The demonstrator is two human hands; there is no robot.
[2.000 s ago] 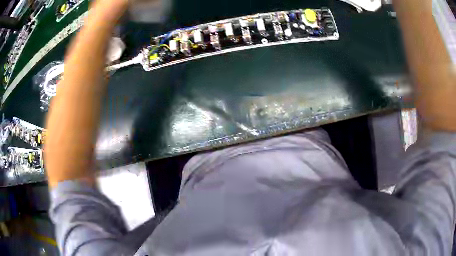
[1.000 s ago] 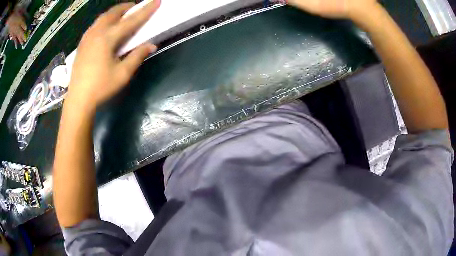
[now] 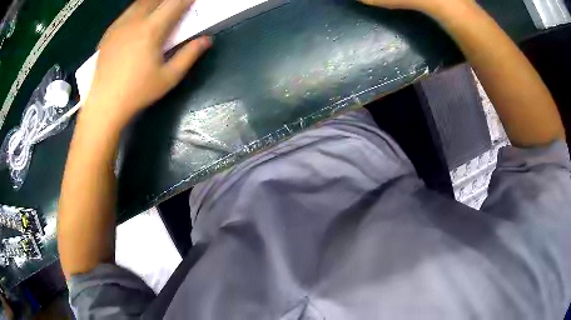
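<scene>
A long white power strip cover (image 3: 220, 14) lies at the top edge of the view, partly cut off. My left hand (image 3: 139, 62) rests over its left end with the fingers spread and the thumb apart. My right hand (image 3: 407, 2) is at the top edge, mostly cut off; its fingers are out of view. A white cord (image 3: 39, 129) with a white plug lies in a clear plastic bag left of my left forearm and leads toward the cover's left end. What lies under the cover is hidden.
The dark green bench mat (image 3: 275, 75) has a worn, shiny front edge. Open strip ends with components (image 3: 22, 234) lie at the left bench edge. A pale speckled rail (image 3: 31, 56) borders the green belt at upper left. A pale bar (image 3: 546, 12) is at upper right.
Two seconds ago the open strip showed its internals; now a white cover lies there under my left hand. Since one second ago the cover sits higher in view, and the person's hand at upper left is gone.
</scene>
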